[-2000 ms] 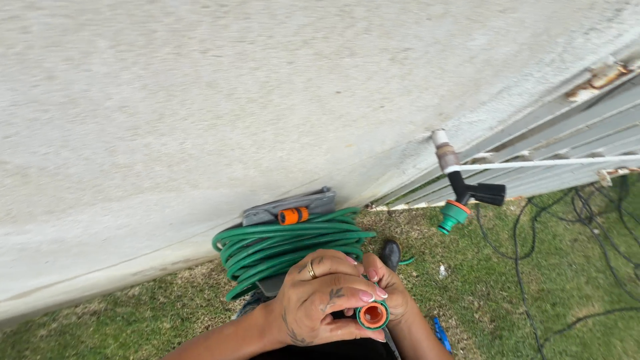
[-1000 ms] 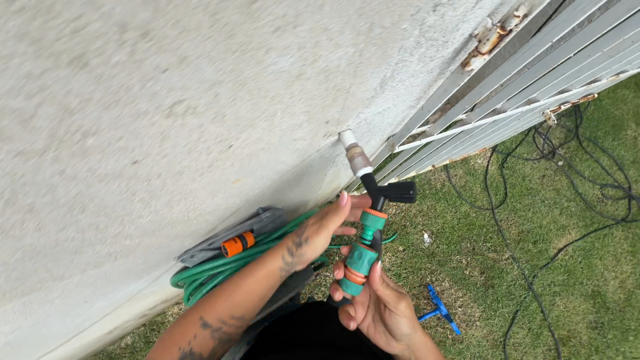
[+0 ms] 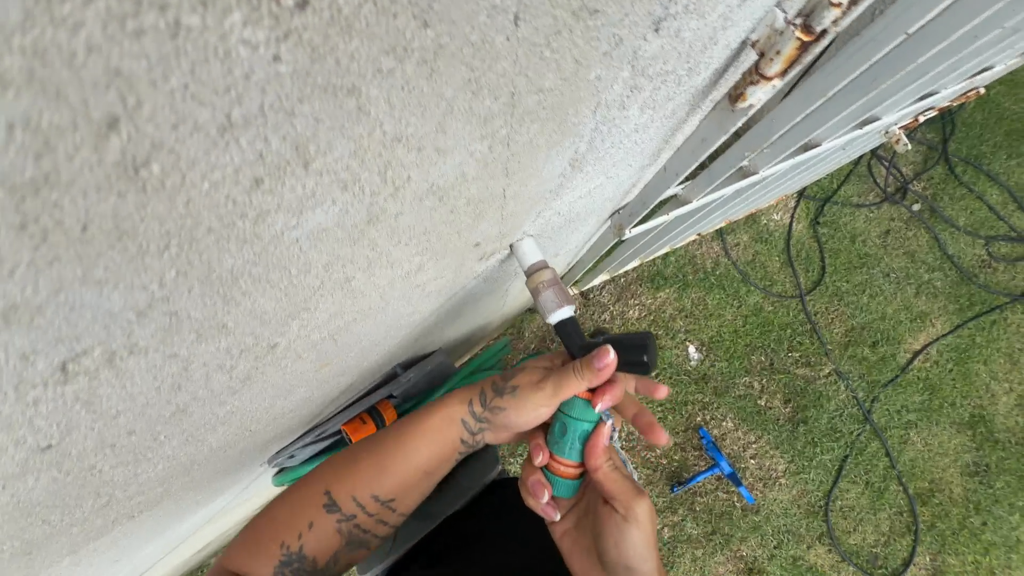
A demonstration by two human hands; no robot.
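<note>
A black plastic tap (image 3: 628,352) comes off a white pipe fitting (image 3: 548,290) in the wall. My left hand (image 3: 552,392) is at the tap's outlet, its thumb and index finger around the orange-rimmed joint below it, other fingers spread. In my right hand (image 3: 600,496) is a green and orange hose connector (image 3: 570,444), pinched between thumb and fingers, in line with the tap outlet. My fingers partly cover the joint, so how far the two are engaged cannot be seen.
A green hose (image 3: 480,364) and a grey holder (image 3: 408,380) with an orange hose connector (image 3: 368,422) are against the wall. Right of the hands stands a slatted metal gate (image 3: 768,152). A blue T-shaped tool (image 3: 720,464) and a black cable (image 3: 832,360) lie on the grass.
The connector, held low in front of my body two seconds ago, is now up at the tap outlet. My left hand has moved up to the joint under the tap. The view has shifted.
</note>
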